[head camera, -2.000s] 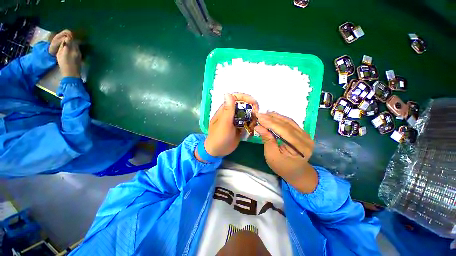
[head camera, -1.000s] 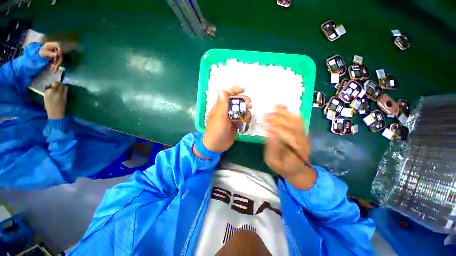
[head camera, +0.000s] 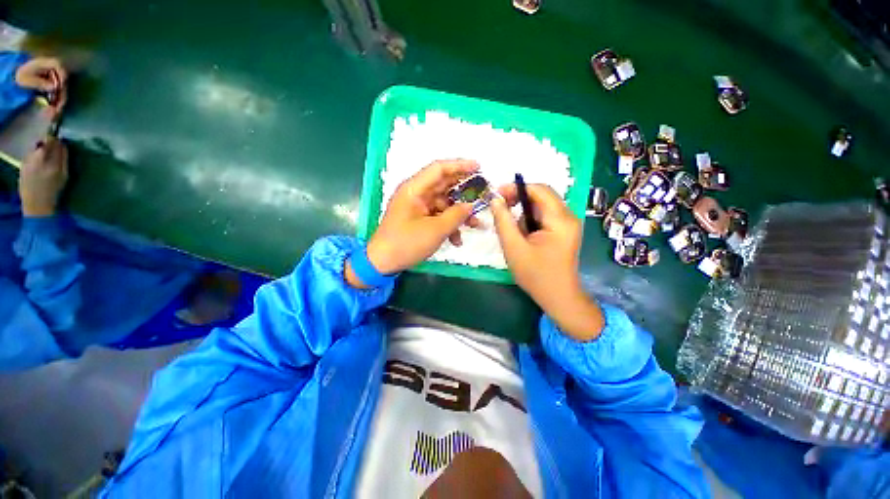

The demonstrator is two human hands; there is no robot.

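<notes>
My left hand (head camera: 418, 216), with a blue band at the wrist, holds a small dark rounded-square watch module (head camera: 471, 190) over the green tray (head camera: 584, 161). The module is tilted, with a pale edge toward my right hand. My right hand (head camera: 543, 244) holds a slim dark stick-like tool (head camera: 525, 202), pointing up and away from the module. My right thumb and fingertips are at the module's right edge; whether they grip it is hard to tell. White pieces (head camera: 439, 136) fill the tray beneath both hands.
A loose cluster of modules (head camera: 651, 185) lies right of the tray, with a copper-brown part (head camera: 711, 216) and a few scattered farther off. Clear blister trays (head camera: 800, 312) stand at the far right. A grey metal upright (head camera: 366, 27) is behind the tray. Another person's hands (head camera: 44, 175) are far left.
The view has shifted right. The module is now tilted in my left hand. My right hand has come up to its edge, and its tool has swung from pointing down-right to upright.
</notes>
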